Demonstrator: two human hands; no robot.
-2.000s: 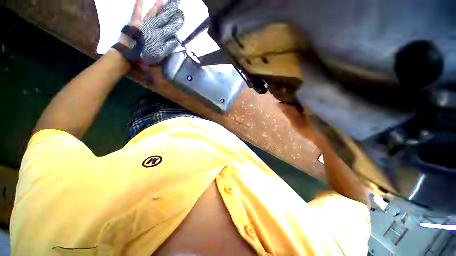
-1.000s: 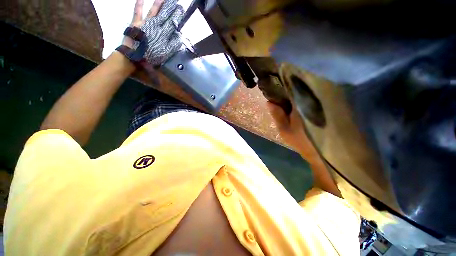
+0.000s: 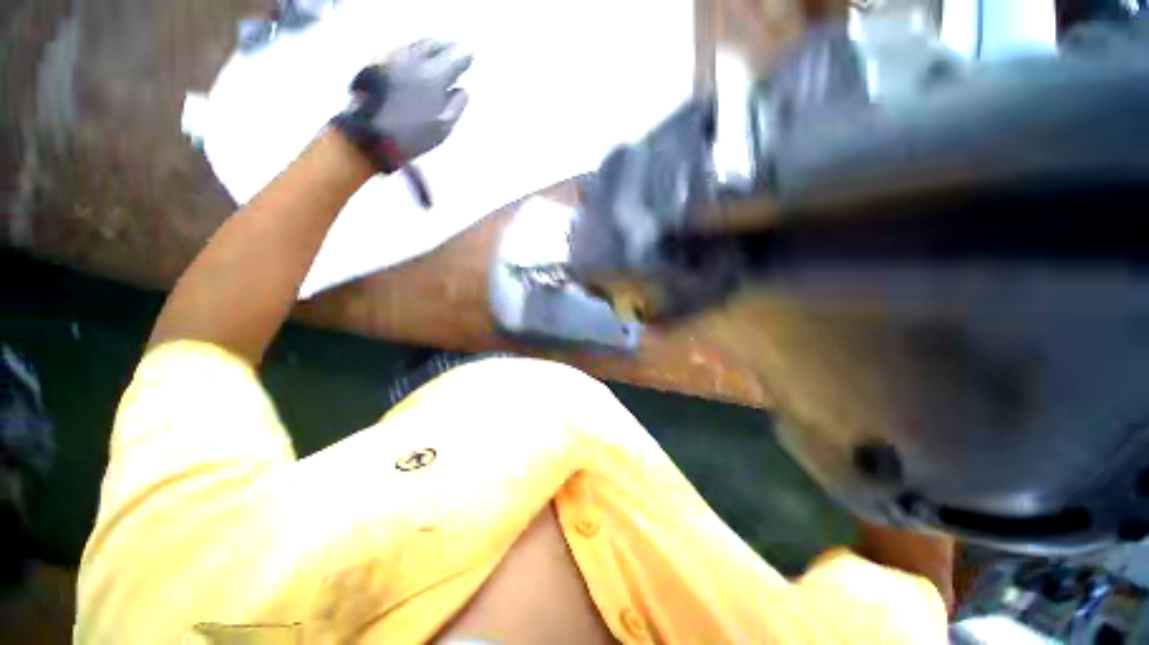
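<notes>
My left hand (image 3: 422, 107), in a grey mesh glove with a dark wrist strap, lies on the white paper sheet (image 3: 554, 95), holding nothing. The dark and metal cutting machine (image 3: 995, 328) fills the right side, blurred. Its grey base plate (image 3: 567, 315) rests on the brown table near the front edge, beyond the edge of the sheet. My right hand is hidden behind the machine body; only part of the right forearm shows below it. The knife cannot be made out.
The brown table (image 3: 114, 151) extends to the left, its front edge running above a dark green floor (image 3: 365, 378). Blurred shiny items (image 3: 284, 18) lie at the sheet's upper left edge. Blurred objects show at the top right and on the lower right.
The machine and base plate are now off the sheet's front edge, apart from my left hand. More of the white sheet shows. My left hand's fingers look less spread.
</notes>
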